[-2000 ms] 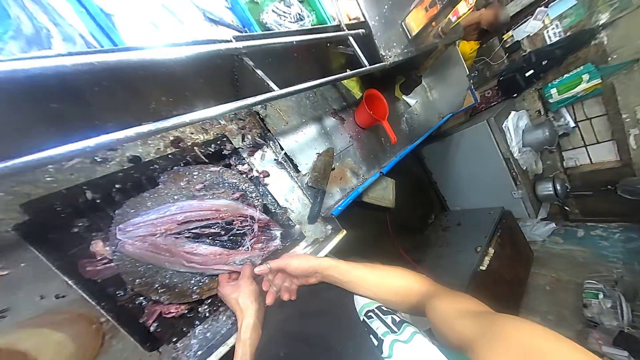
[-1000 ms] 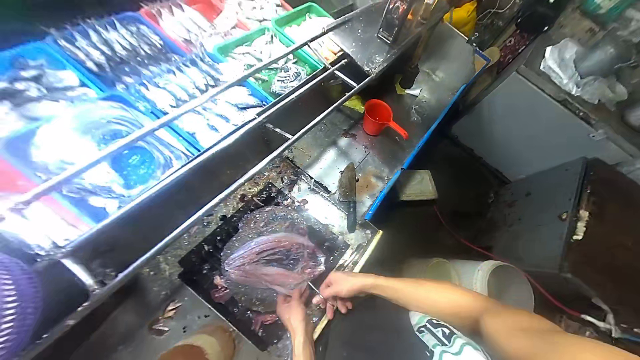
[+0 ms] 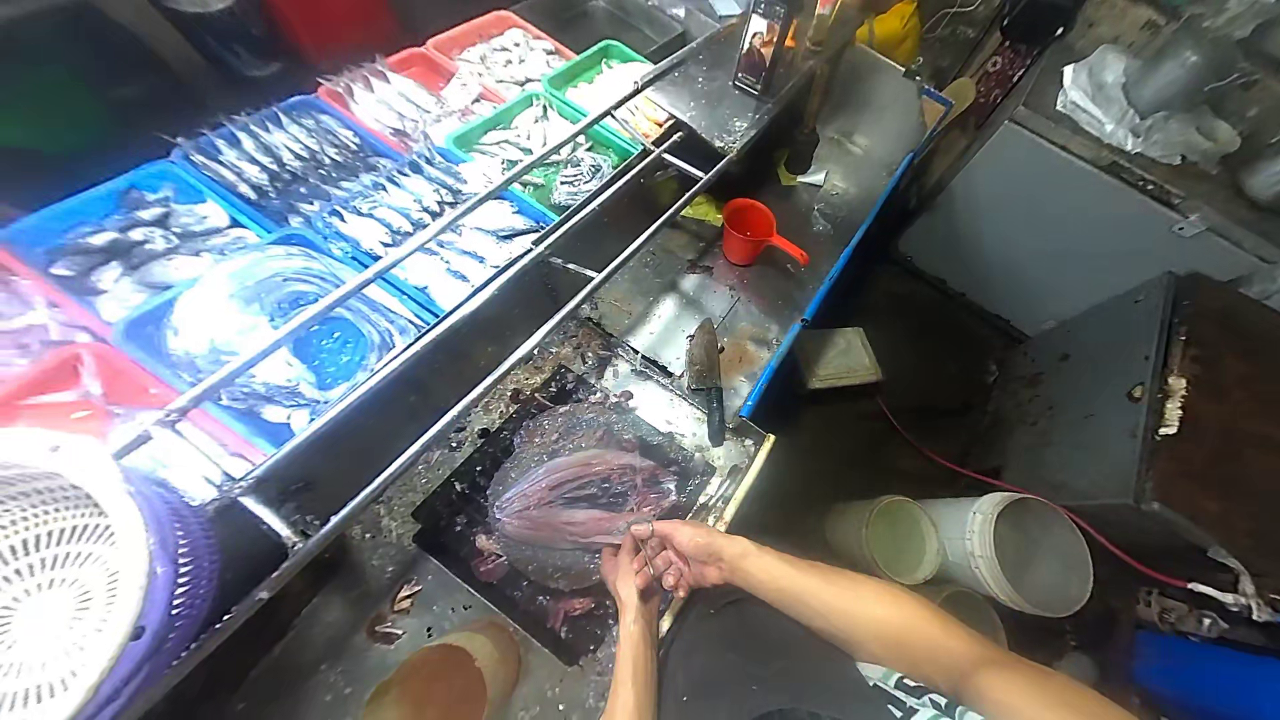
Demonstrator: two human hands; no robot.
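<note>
A large fish body (image 3: 585,500), split open with pink flesh showing, lies on a round, scale-covered chopping block (image 3: 545,565) set on a black board. My left hand (image 3: 631,570) is at the near right edge of the fish, fingers bent against it. Beside it, almost touching, my right hand (image 3: 685,555) has curled fingers with a thin metal thing between them, too small to name. A cleaver-like knife (image 3: 705,365) with a black handle lies on the metal counter beyond the block.
A red plastic dipper (image 3: 748,232) stands on the counter. Metal rails (image 3: 520,350) separate it from blue, green and red trays of fish. White and purple baskets (image 3: 70,580) are at the left, a round container (image 3: 445,675) nearby, white buckets (image 3: 1030,555) at the right.
The view has swung and now takes in more of the fish trays and buckets. Both hands stay close together at the edge of the fish; the knife and dipper have not moved on the counter.
</note>
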